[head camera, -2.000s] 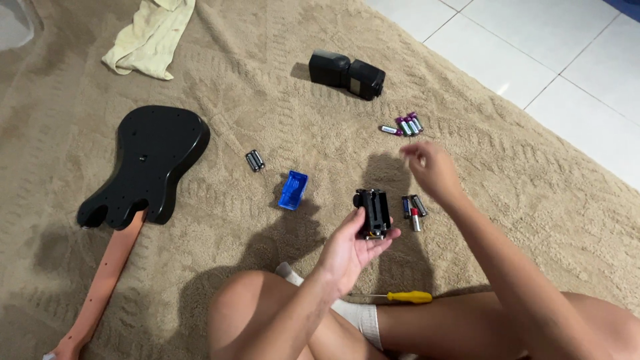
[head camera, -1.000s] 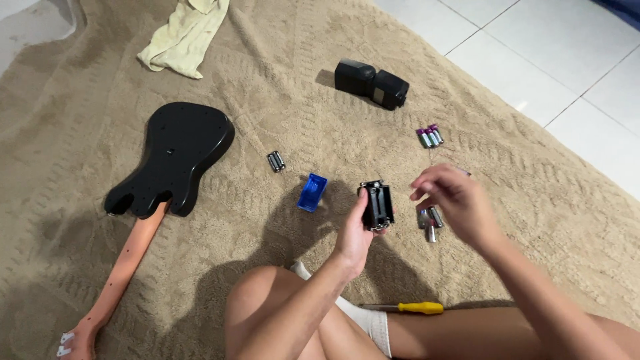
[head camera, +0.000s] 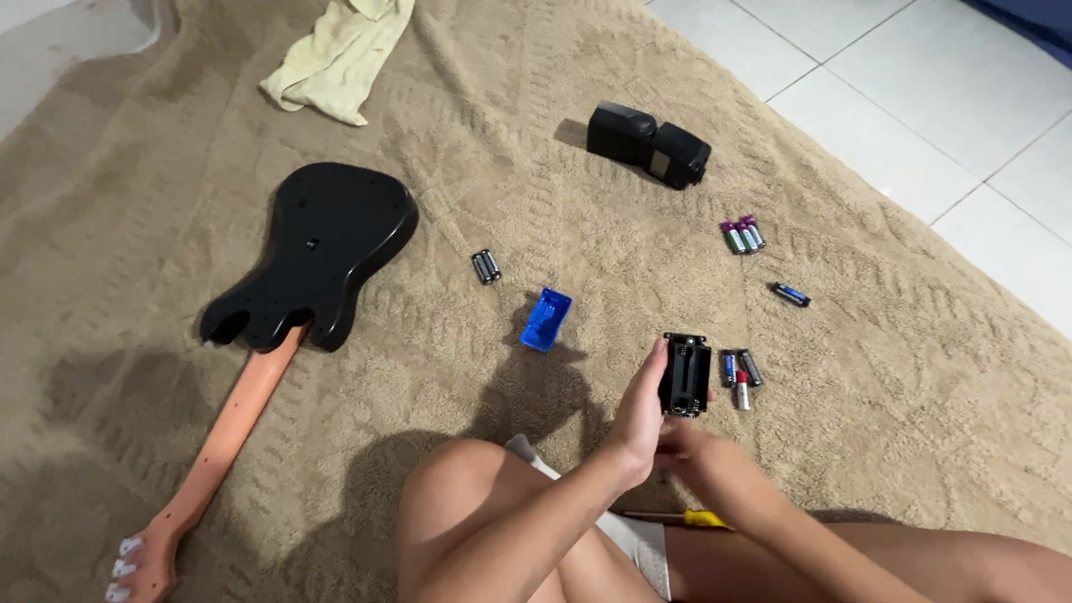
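Note:
My left hand holds a black plastic battery holder upright, its open slots facing me. Just below the holder is my right hand, blurred, with its fingertips hidden near my left palm; whether it grips anything cannot be seen. To the right of the holder, several loose batteries lie on the blanket, one with a red end. Farther up are a single blue and black battery and a cluster with purple ends. A blue plastic case lies left of the holder, and a pair of batteries beyond it.
A black toy guitar body with an orange neck lies face down at left. A black camera flash and a pale yellow cloth are farther up. By my leg is a yellow-handled screwdriver. The tan blanket borders white tiles.
My right hand has moved from beside the loose batteries to below the battery holder. A single blue and black battery now shows apart from the purple-ended cluster.

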